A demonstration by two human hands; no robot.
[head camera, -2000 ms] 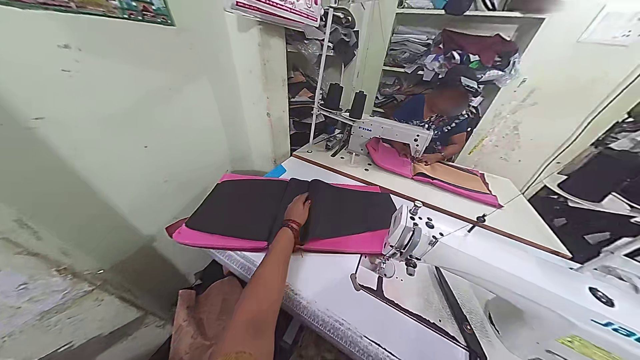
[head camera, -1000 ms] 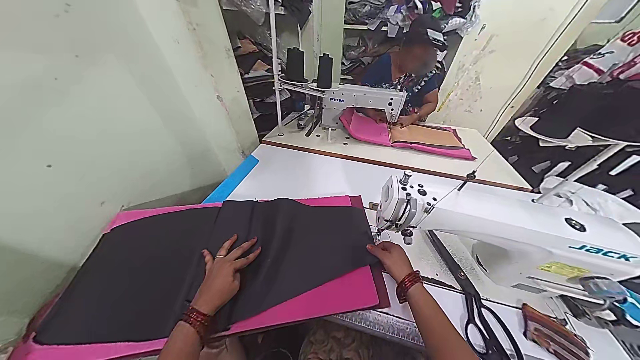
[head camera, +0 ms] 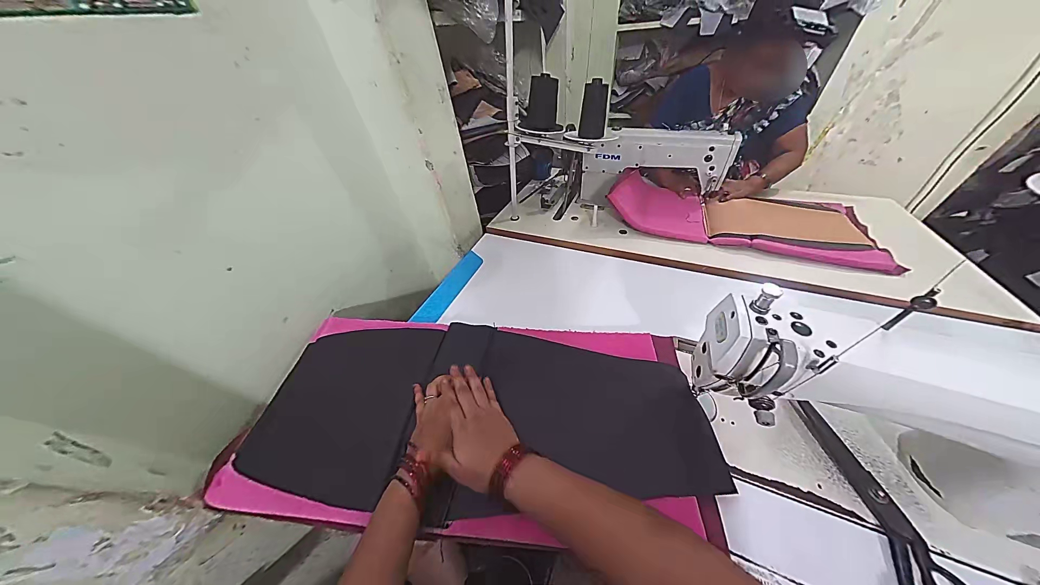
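Note:
A black fabric panel (head camera: 593,406) lies over a larger pink fabric piece (head camera: 284,494) on the white sewing table, with a dark red edge showing beneath. A black strip crosses the panel near its middle. My left hand (head camera: 433,422) rests on that strip, a ring on one finger. Against it, partly overlapping, my right hand (head camera: 479,426) presses flat on the black fabric with fingers pointing away from me. Neither hand grips anything. The panel's right end reaches the head of a white sewing machine (head camera: 739,349).
Black scissors (head camera: 873,487) lie right of the machine head. Beyond the table, a person (head camera: 731,106) sews pink and tan fabric (head camera: 788,223) at another machine (head camera: 650,150). Two black thread cones (head camera: 543,101) stand there. A wall (head camera: 227,203) borders the left.
My right hand has moved left from the panel's right edge, letting go of it, and now lies beside my left hand on the strip.

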